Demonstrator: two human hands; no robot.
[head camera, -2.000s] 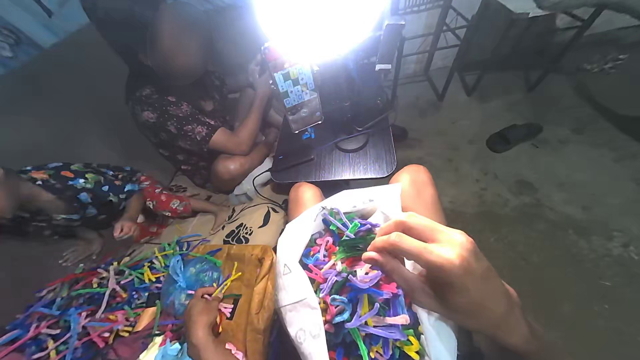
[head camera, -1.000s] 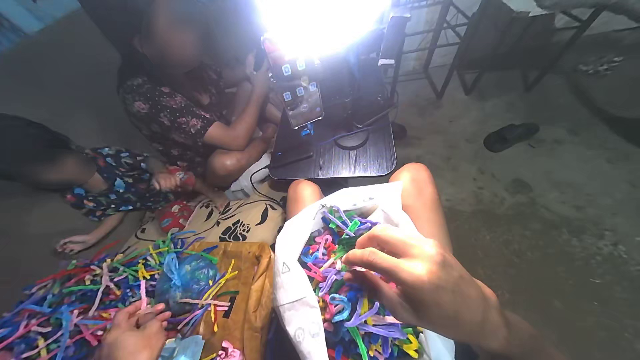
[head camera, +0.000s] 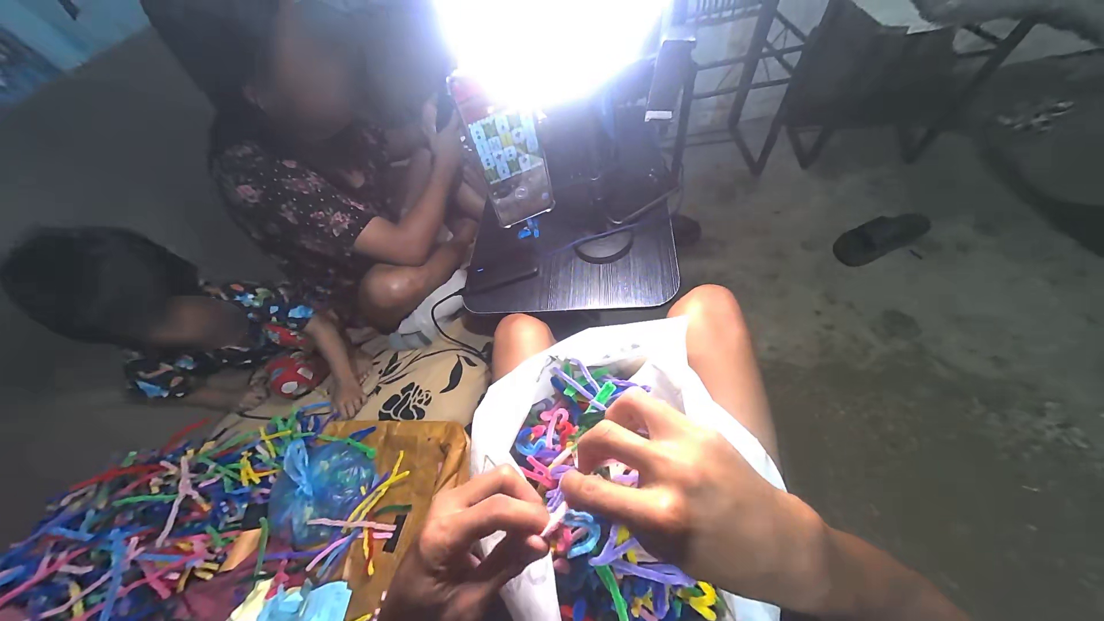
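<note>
A white sack (head camera: 509, 414) of bent, colourful pipe cleaners (head camera: 617, 565) stands open between the knees. My left hand (head camera: 474, 539) is at the sack's left side, thumb and fingertips pinched on a pale pink pipe cleaner (head camera: 556, 520). Over the sack's mouth, my right hand (head camera: 664, 483) has its fingers curled beside that piece; whether it grips anything is hidden. To the left lies a heap of loose pipe cleaners (head camera: 112, 552) in many colours, with a knotted blue plastic bag (head camera: 323, 492) on a brown taped package (head camera: 444, 440) beside it.
A black low table (head camera: 578, 285) ahead bears a phone (head camera: 509, 164) on a stand, a cable and a very bright lamp (head camera: 552, 43). One person (head camera: 302, 198) sits at the left; another (head camera: 241, 328) leans low by the patterned cloth (head camera: 431, 379). A dark slipper (head camera: 880, 239) lies on the floor.
My left hand has moved from the loose heap to the sack, near my right hand, which stays over the sack. The low person at the left has shifted since the oldest frame.
</note>
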